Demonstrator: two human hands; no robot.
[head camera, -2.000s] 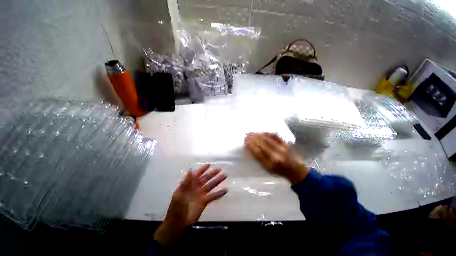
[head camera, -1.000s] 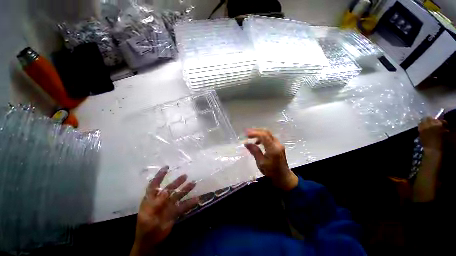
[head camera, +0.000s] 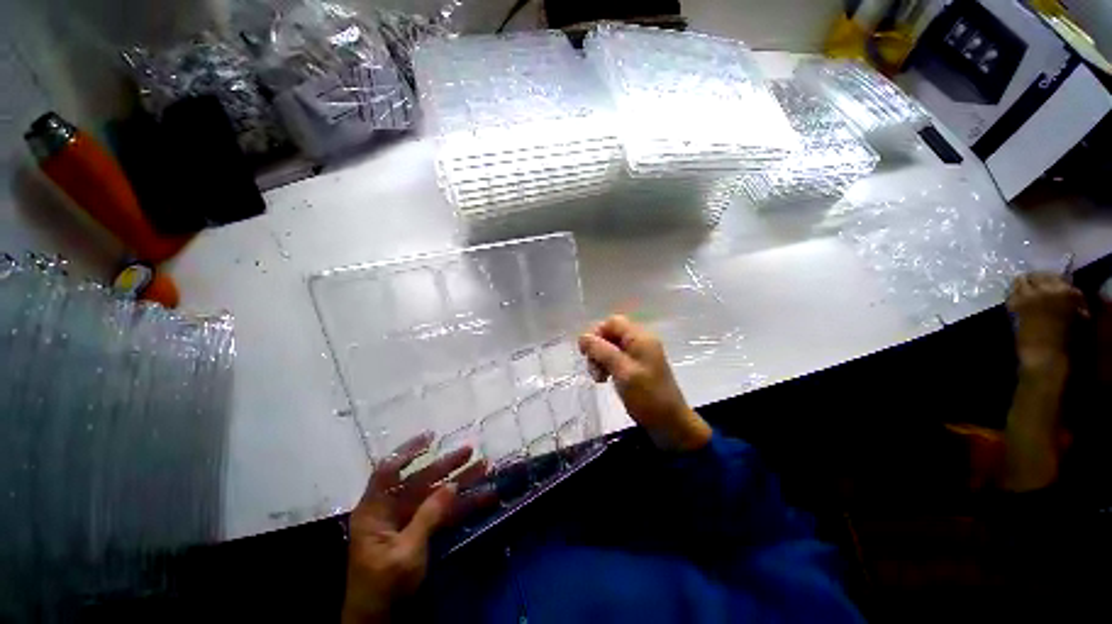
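Note:
A clear compartment tray (head camera: 457, 305) lies on the white table in front of me, its near part over the table's front edge. My left hand (head camera: 409, 512) is at the tray's near left corner, fingers spread over or against it; whether it grips the tray is unclear. My right hand (head camera: 628, 366) is at the tray's right edge with thumb and fingers pinched together. Any film between those fingertips is too fine to make out. Some clear film (head camera: 701, 293) lies on the table just right of the tray.
Upright trays (head camera: 110, 414) fill the far left. Flat tray stacks (head camera: 524, 122) stand at the back. An orange flask (head camera: 92, 183), black pouch (head camera: 201, 159) and silvery film heap (head camera: 335, 79) are back left. A carton (head camera: 1012, 92), loose film (head camera: 939, 250) and another person's hand (head camera: 1043, 305) are right.
The tray now lies squarer to me with its pockets showing more plainly. My right hand has closed to a pinch. My left hand has moved slightly down at the near corner.

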